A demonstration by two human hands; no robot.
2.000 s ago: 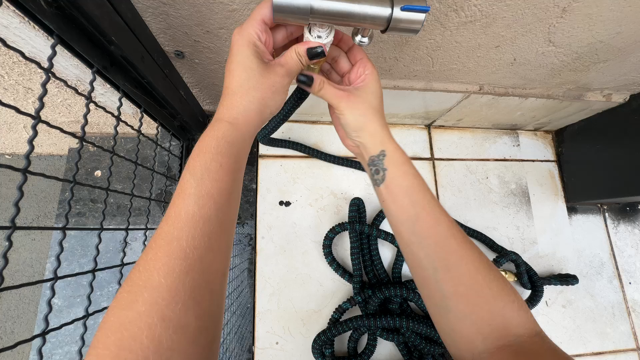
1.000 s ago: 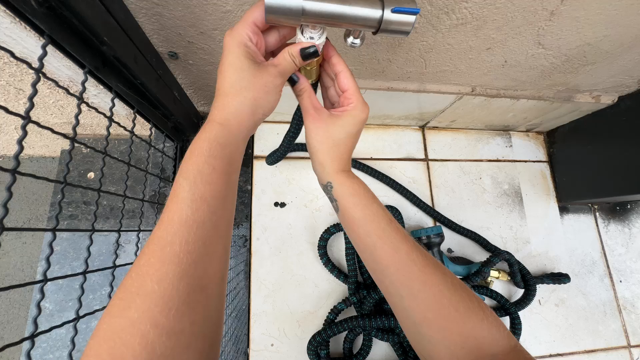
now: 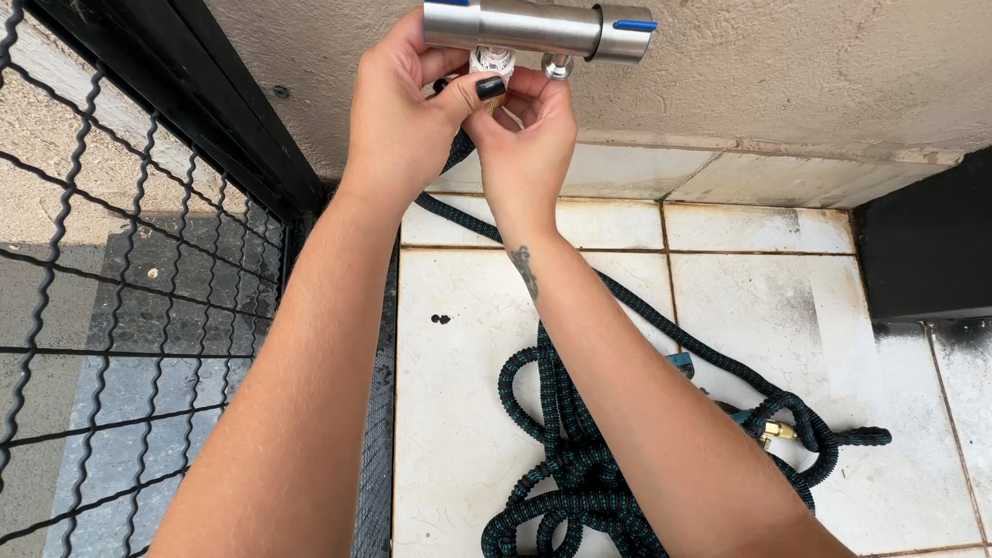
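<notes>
A brushed-metal tap body with blue markings crosses the top of the head view. Below it, a white threaded outlet has the brass hose fitting against it. My left hand closes on this joint, thumb in front. My right hand holds the fitting from below, its fingertips partly hidden. A smaller metal outlet is beside the right fingers. The dark green and black fabric hose runs down from the fitting to a tangled pile on the tiles.
A black wire-grid gate with a thick frame is on the left. The rough plaster wall rises behind, and a black box-like object stands at the right. A brass connector lies among the hose loops on the tiled floor.
My right hand has shifted its grip around the brass fitting, which showed more openly between the hands one second ago. My left hand remains at the joint.
</notes>
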